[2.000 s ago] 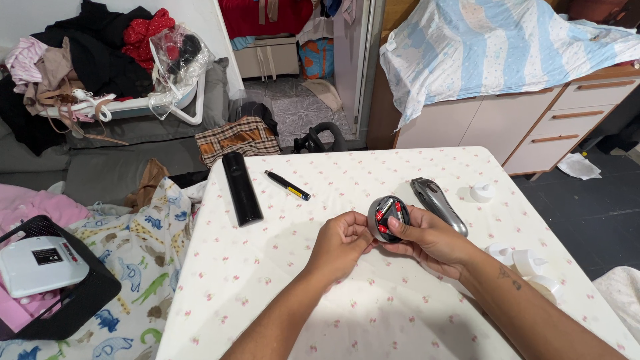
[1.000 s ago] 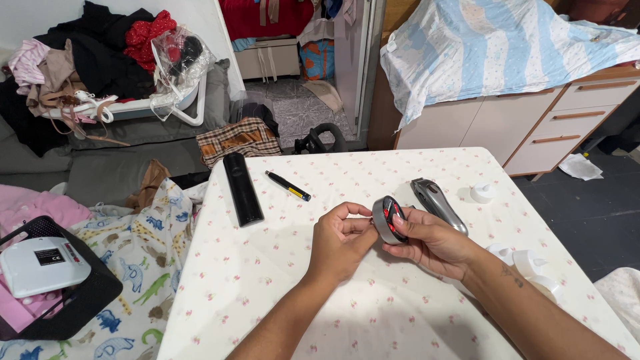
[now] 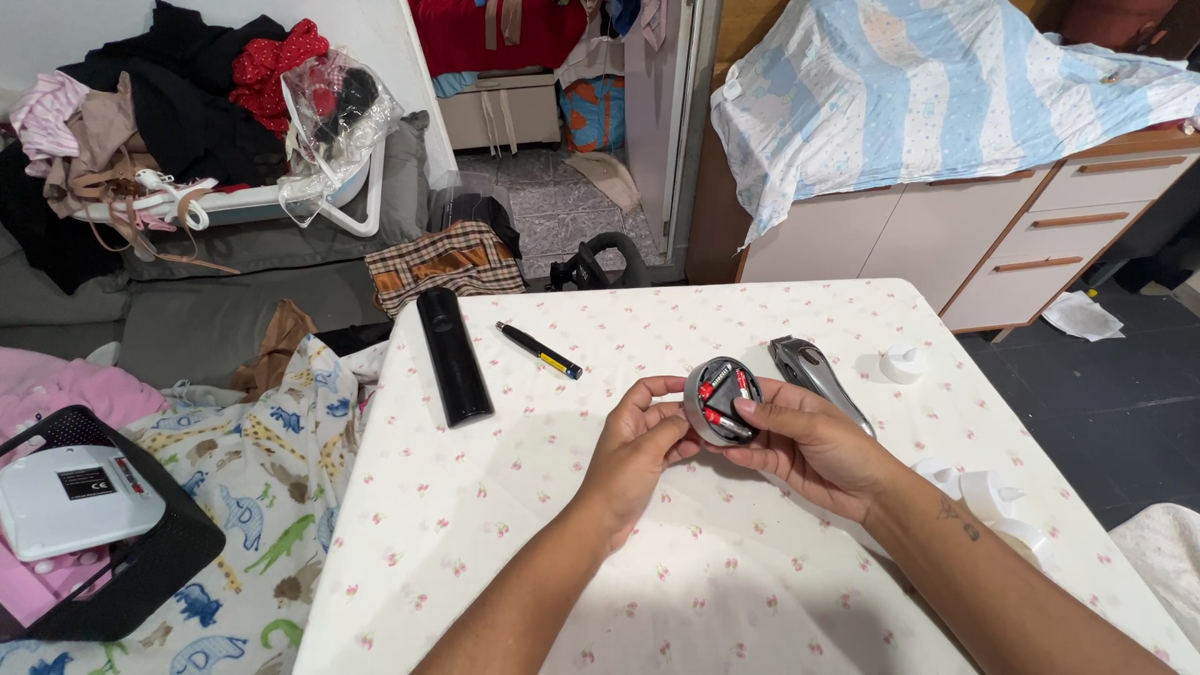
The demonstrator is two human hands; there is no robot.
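A round grey battery-powered device [image 3: 723, 401] is held above the table, its black battery compartment facing up toward me with several red-and-silver batteries in it. My right hand [image 3: 811, 441] grips its right side, the thumb resting over the compartment. Fingers of my left hand [image 3: 647, 450] hold the left rim. Just behind my right hand lies a silver-grey hair clipper [image 3: 817, 375]. A black-and-yellow pen-shaped tool [image 3: 539, 351] and a long black case or remote [image 3: 454, 356] rest farther left. To the right stands a white LED tealight [image 3: 903, 364].
The table [image 3: 525, 525] has a flowered cover. More white tealights [image 3: 990, 495] are partly behind my right forearm. Beyond the table stands a cabinet [image 3: 825, 244] under a striped cloth. At left, a black basket [image 3: 178, 553] holds a white device; clothes fill a white tub [image 3: 258, 202].
The round device was turned more edge-on a second ago; its battery compartment now faces me more fully. Both hands have stayed on it.
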